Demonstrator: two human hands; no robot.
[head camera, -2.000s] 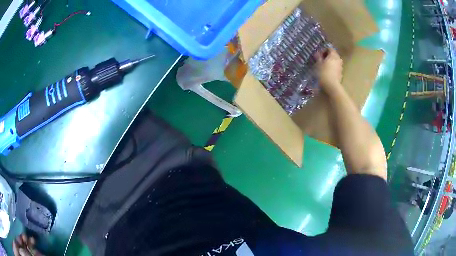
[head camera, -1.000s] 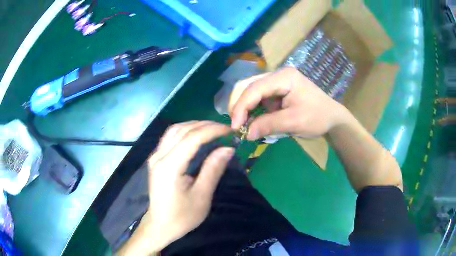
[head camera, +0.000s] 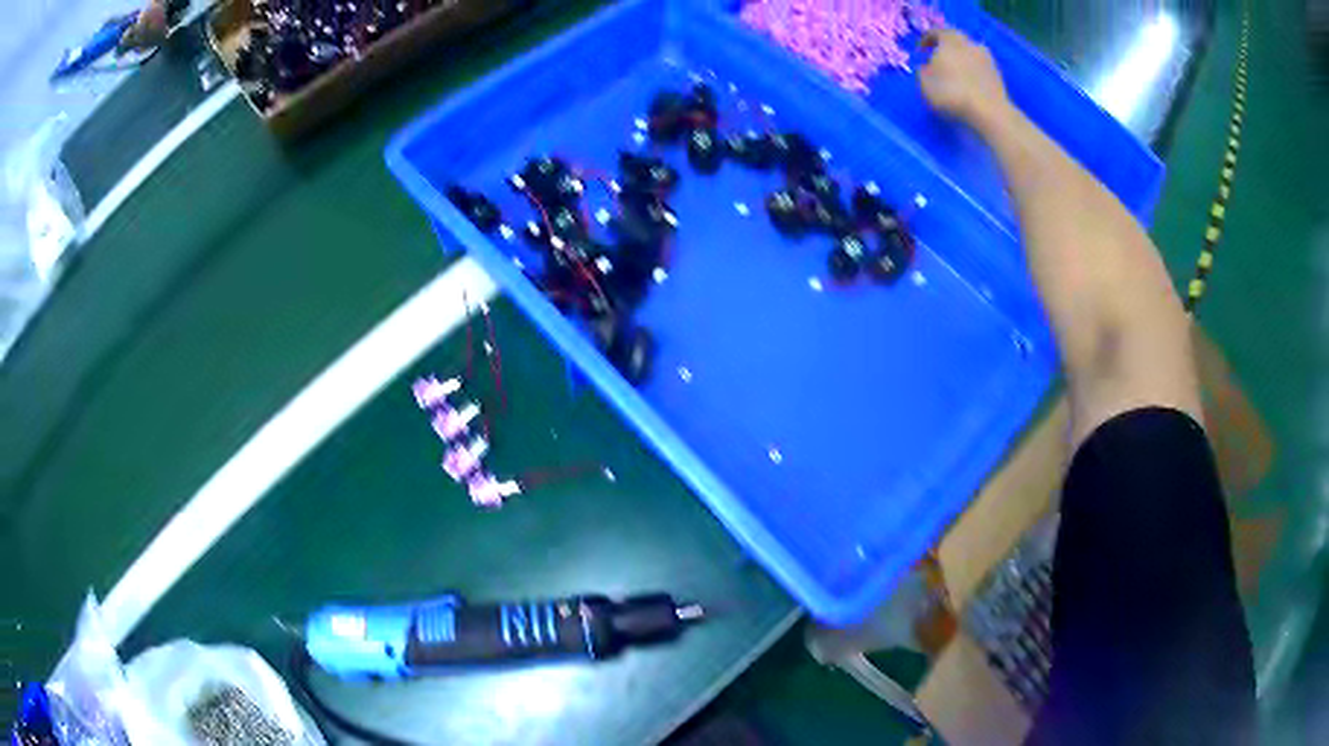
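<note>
My right hand (head camera: 959, 80) is small at the top right, at the edge of a heap of pink plastic parts (head camera: 845, 32) in the far blue tray (head camera: 1115, 153). Its fingers look bent; I cannot tell whether they hold a part. My left hand is out of the picture. The nearer blue tray (head camera: 860, 423) holds black round parts (head camera: 627, 233) with red wires. Several pink units (head camera: 464, 445) with thin red wires lie in a row on the green bench, left of the trays.
A blue and black electric screwdriver (head camera: 496, 630) lies at the front, its bit pointing right. A white bag of screws (head camera: 226, 714) is at bottom left. A cardboard box (head camera: 969, 714) is below the bench at right. Another carton (head camera: 292, 110) of dark parts stands at top left.
The view has swung up to the trays. My right hand has gone from the small metal piece at my lap to the pink parts. My left hand has left the picture.
</note>
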